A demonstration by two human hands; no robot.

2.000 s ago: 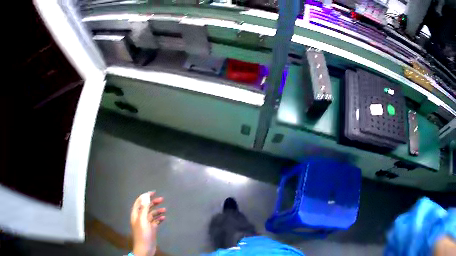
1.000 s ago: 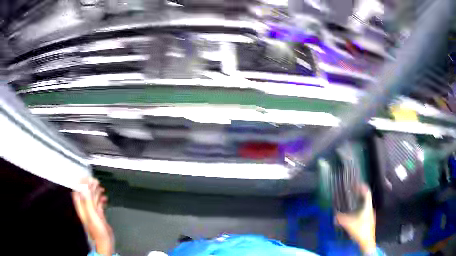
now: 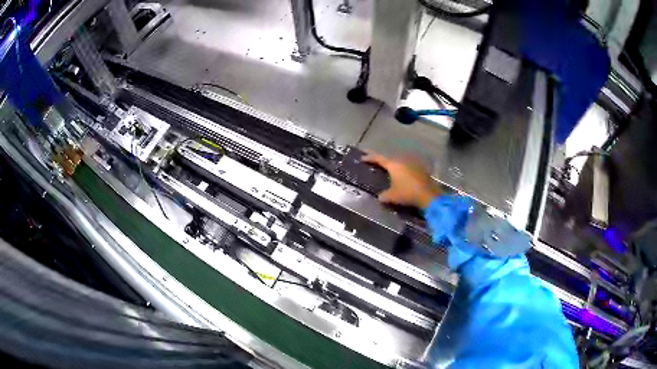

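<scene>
My right hand (image 3: 407, 181) reaches in from the lower right over the machine line, its blue sleeve behind it. Its fingers point left and are spread around the end of a dark narrow block (image 3: 364, 171) on the line. The hand is slightly blurred, and whether it grips the block or only touches it cannot be told. My left hand is out of the picture.
Silver rails and white-topped modules (image 3: 256, 184) run diagonally below the hand. A green belt (image 3: 180, 270) lies nearer at the left. A grey post (image 3: 392, 50) and black hoses stand behind. A framed dark panel (image 3: 544, 144) is at the right.
The view has swung from the bench, stool and floor to the inside of the machine line. My right arm has reached far forward. My left hand has left the picture.
</scene>
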